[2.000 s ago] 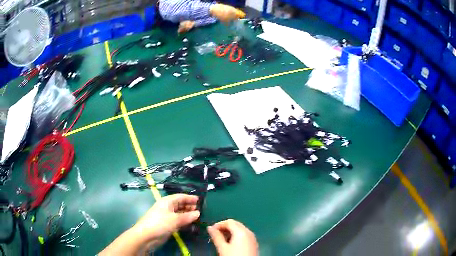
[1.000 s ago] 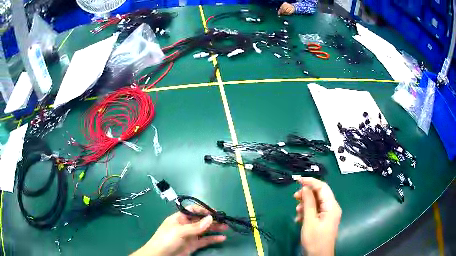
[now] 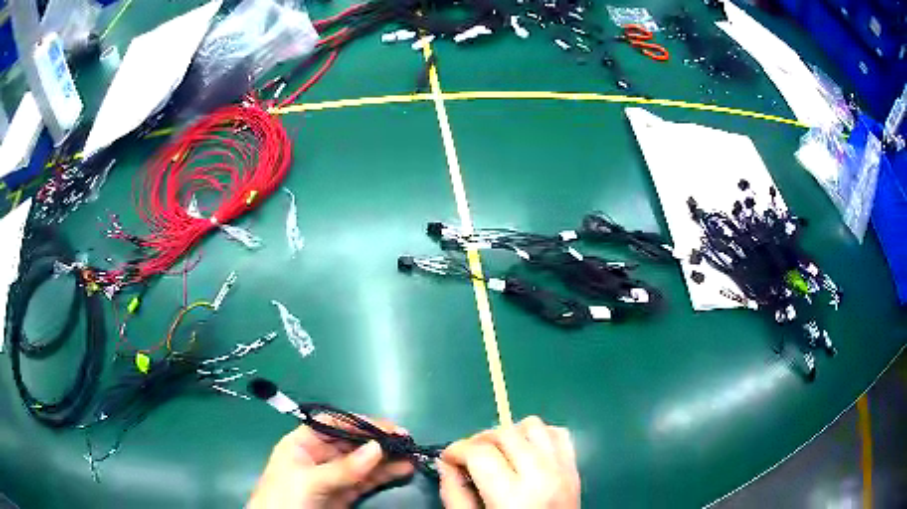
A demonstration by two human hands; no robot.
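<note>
My left hand [image 3: 333, 465] holds a black wire harness [image 3: 373, 437] low in the view. Its black connector [image 3: 263, 389] and a white label [image 3: 283, 402] point to the upper left, over the table. My right hand [image 3: 512, 467] pinches the harness's other end, close beside my left hand; the fingers hide that end. More wire harnesses [image 3: 557, 303] with black connectors and white labels lie in a group right of the yellow line's middle stretch.
A harness pile [image 3: 751, 254] lies on a white paper sheet [image 3: 661, 159] at right. A red wire coil [image 3: 273, 169], black cable coil [image 3: 94, 358] and loose black lead bundle [image 3: 169, 383] lie left. Orange-handled scissors [image 3: 646, 43] and clear plastic bags [image 3: 845, 179] lie farther off.
My right hand has come from the harness group to the held harness and closed on its end. The held harness has shifted left and lower. The view has tilted down.
</note>
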